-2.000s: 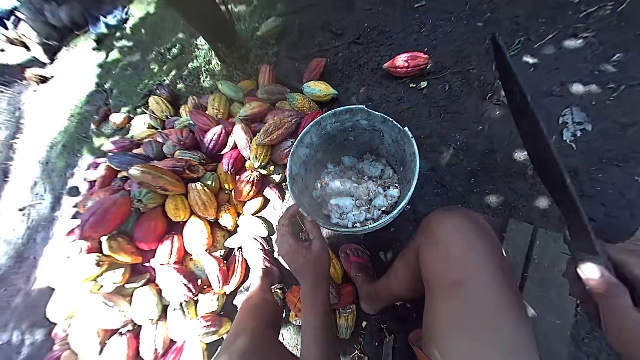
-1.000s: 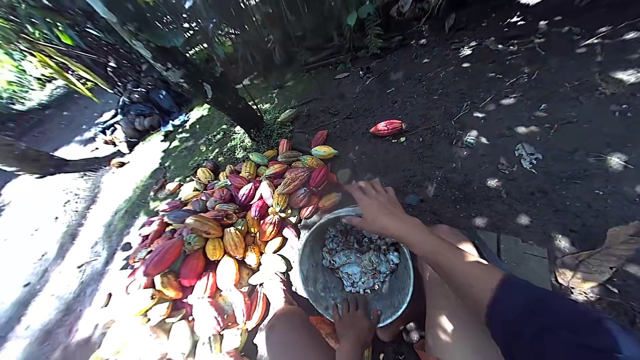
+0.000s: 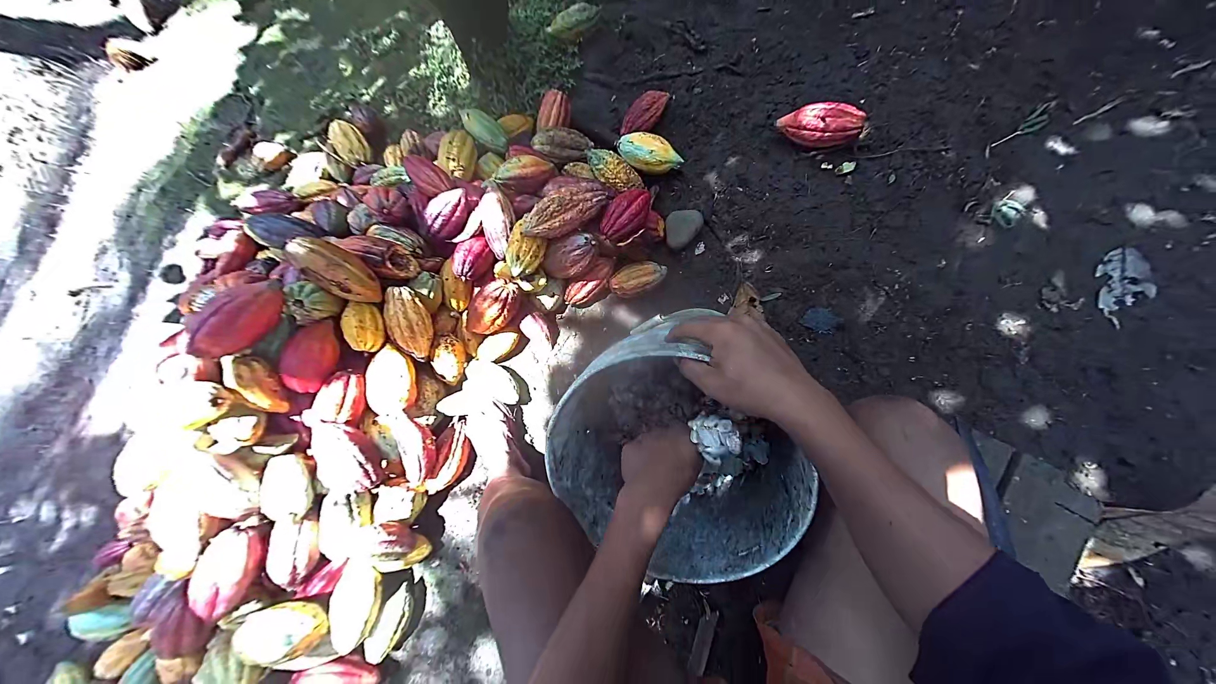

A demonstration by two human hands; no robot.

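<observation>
A grey bucket (image 3: 736,532) stands tilted between my knees. My right hand (image 3: 746,366) grips its far rim, thumb side toward the inside. Down inside the bucket, my left hand (image 3: 660,465) is at the whitish wet cacao beans (image 3: 714,439); its fingers are hidden, so whether it holds any cannot be told. Darker contents lie beyond that hand, in shade. To the left of the bucket spreads a large heap of cacao pods (image 3: 408,323), red, yellow, orange and purple.
A single red cacao pod (image 3: 823,124) lies on dark soil beyond the bucket. A grey stone (image 3: 683,229) sits beside the heap. Wooden boards (image 3: 1040,513) are right of my right knee, near a dry leaf (image 3: 1154,532). A tree trunk (image 3: 473,24) rises behind the heap.
The machete seen in my right hand two seconds ago is out of that hand, which now grips the bucket's rim. My left hand has moved into the bucket. The bucket has become tilted.
</observation>
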